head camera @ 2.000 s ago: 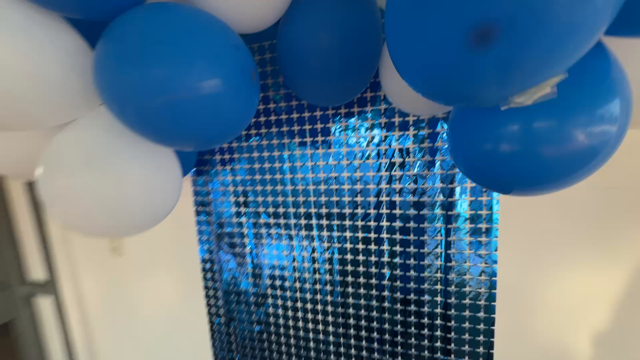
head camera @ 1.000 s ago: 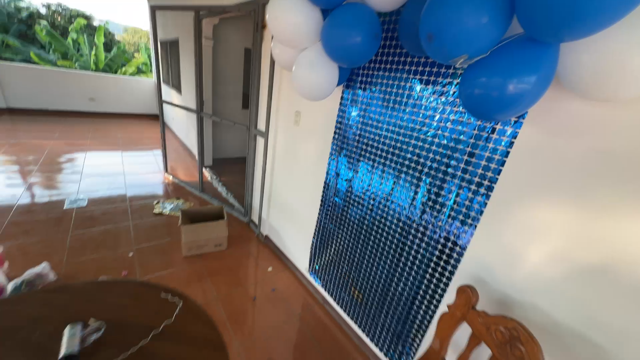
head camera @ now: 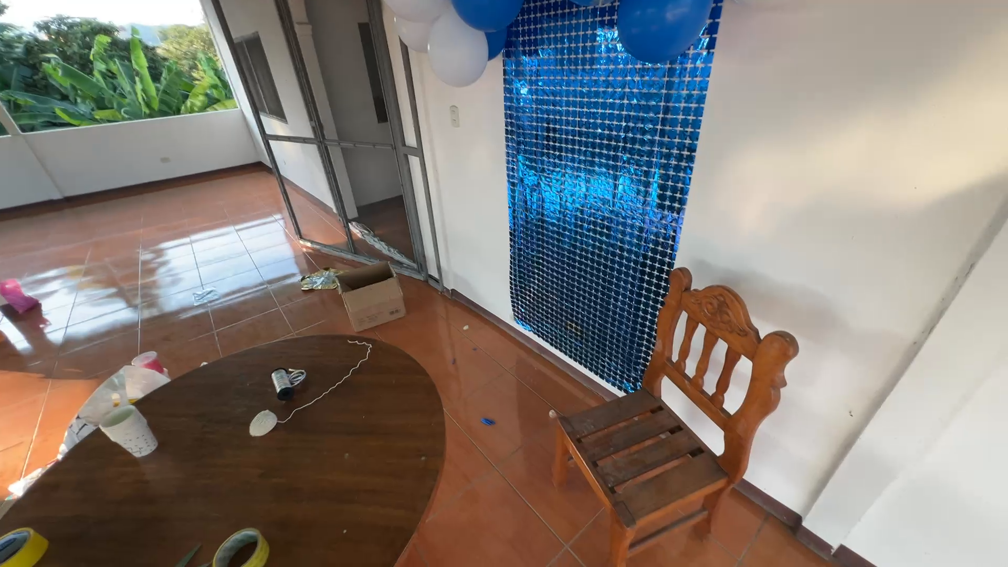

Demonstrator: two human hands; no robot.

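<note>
Neither of my hands shows in the head view. A blue metallic foil curtain (head camera: 598, 189) hangs on the white wall, with blue balloons (head camera: 661, 27) and white balloons (head camera: 458, 49) along its top. On the round wooden table (head camera: 339, 480) lie a roll of yellow tape (head camera: 242, 548), a second yellow roll (head camera: 24, 546) at the left edge, a small dark and silver cylinder (head camera: 282, 383) with a white loop, and a white string (head camera: 331, 390) joined to a pale oval piece (head camera: 263, 424). A paper cup (head camera: 130, 431) stands near the table's left edge.
A carved wooden chair (head camera: 654, 441) stands by the wall, right of the table. An open cardboard box (head camera: 372, 298) sits on the tiled floor beside crumpled gold wrapping (head camera: 321, 279). Behind it is a metal-framed door (head camera: 354, 142). A small blue scrap (head camera: 488, 421) lies on the floor.
The view has swung down and back from the balloons and curtain, bringing in the table, the floor and the whole chair. No object has plainly moved.
</note>
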